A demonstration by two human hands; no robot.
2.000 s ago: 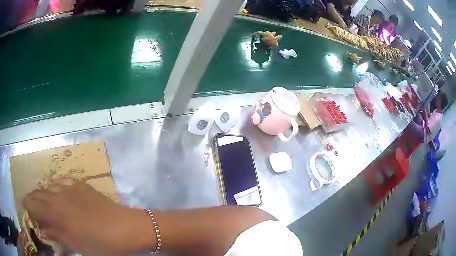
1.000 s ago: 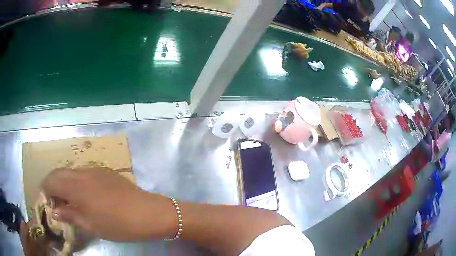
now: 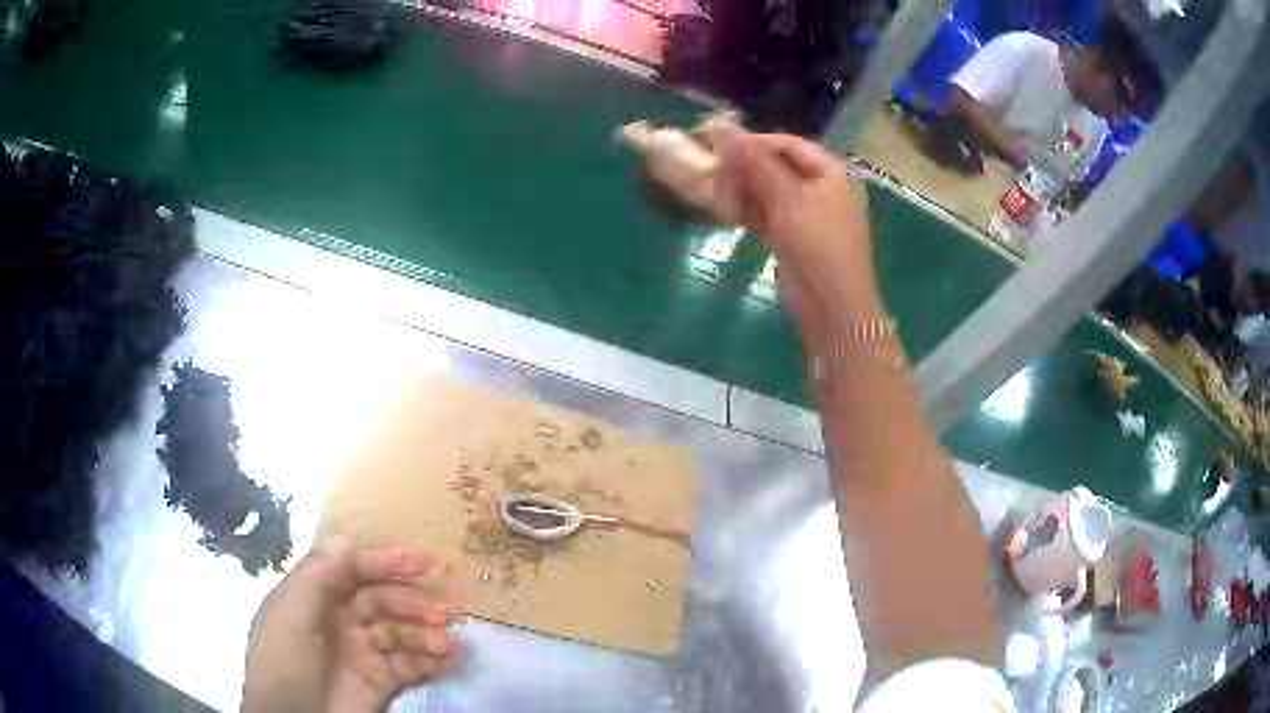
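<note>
My right hand (image 3: 794, 195) is stretched out over the green belt and holds a tan figure body (image 3: 685, 165) by one end; the piece is blurred. My left hand (image 3: 365, 620) is at the lower left, over the near edge of the cardboard mat (image 3: 634, 481), fingers curled but apart, with nothing seen in it. A glue spoon or small dish (image 3: 542, 518) with a pale oval rim lies on the spotted mat, a thin stick across it. A black frilly piece (image 3: 209, 467) lies on the metal bench left of the mat.
A large black frilly heap (image 3: 84, 334) stands at the left. The green belt (image 3: 460, 209) runs behind the bench, with a slanted grey post (image 3: 1072, 230) at the right. A pink mug (image 3: 1061, 546) and red parts (image 3: 1139, 582) are at right. A person (image 3: 1038, 105) sits across the belt.
The view has swung left. My right hand has moved from the mat out over the belt with the tan body. My left hand is now apart from it, and the spoon on the mat is uncovered.
</note>
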